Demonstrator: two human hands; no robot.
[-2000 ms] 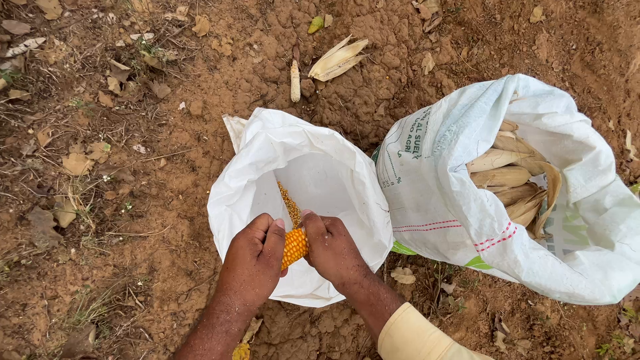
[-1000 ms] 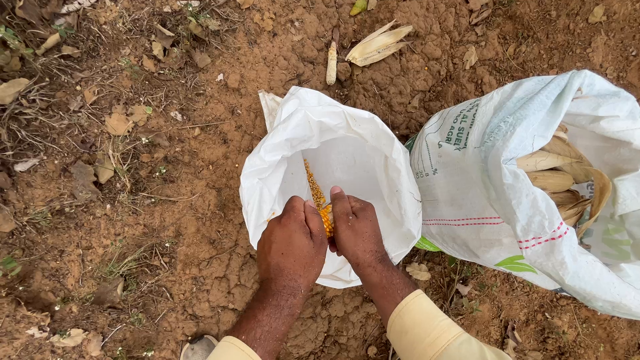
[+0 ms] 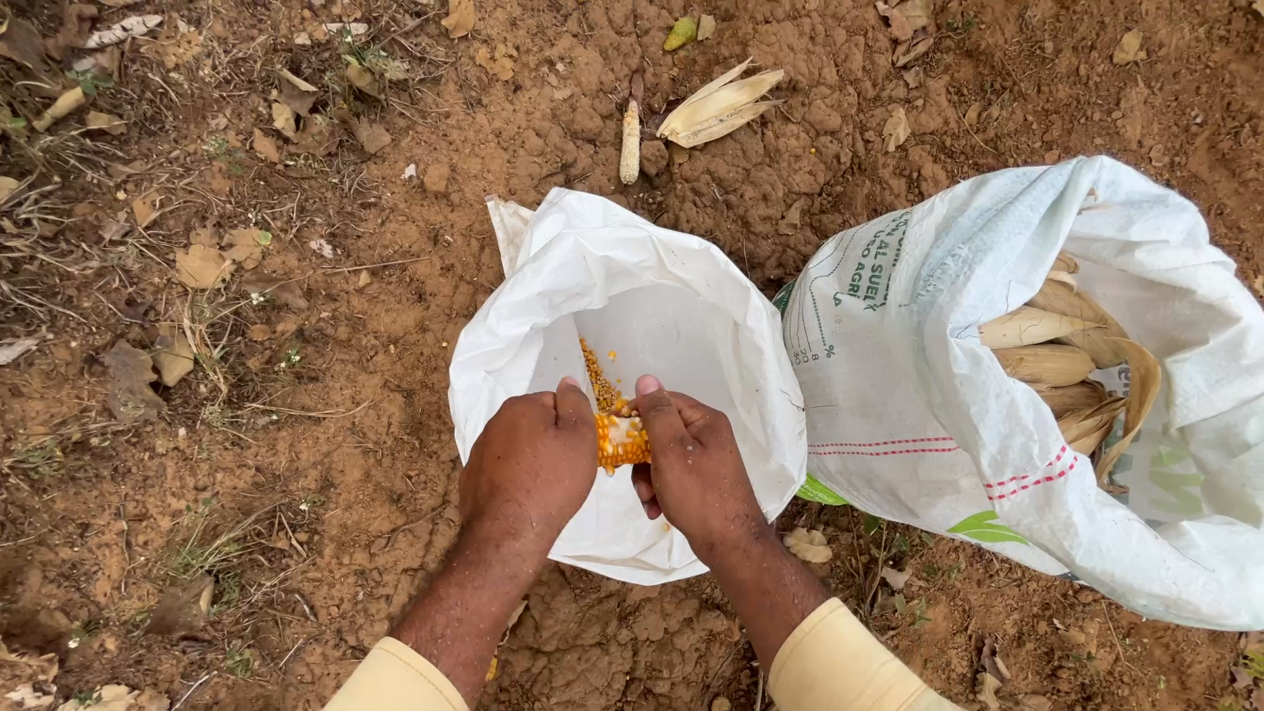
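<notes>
An ear of yellow corn [image 3: 623,453] lies crosswise between my hands, over the mouth of an upright white woven sack [image 3: 642,259]. My left hand [image 3: 529,469] grips its left end, with the thumb upright. My right hand [image 3: 696,464] is closed around the right end, the thumb near the top of the ear. A pale patch bare of kernels shows on the side of the ear between the thumbs. Loose corn kernels [image 3: 599,380] lie inside the sack beyond the ear. Both ends of the ear are hidden by my fingers.
Right of the white sack, touching it, a larger printed woven sack [image 3: 889,395] holds several husked-in corn ears [image 3: 1049,363]. On the reddish soil beyond lie a bare corn cob [image 3: 630,143] and a dry corn husk [image 3: 721,107]. Dry leaves and grass are at the left.
A pale patch free of kernels now shows on the ear, where earlier frames show yellow kernels between my hands. Both hands remain on the ear over the sack.
</notes>
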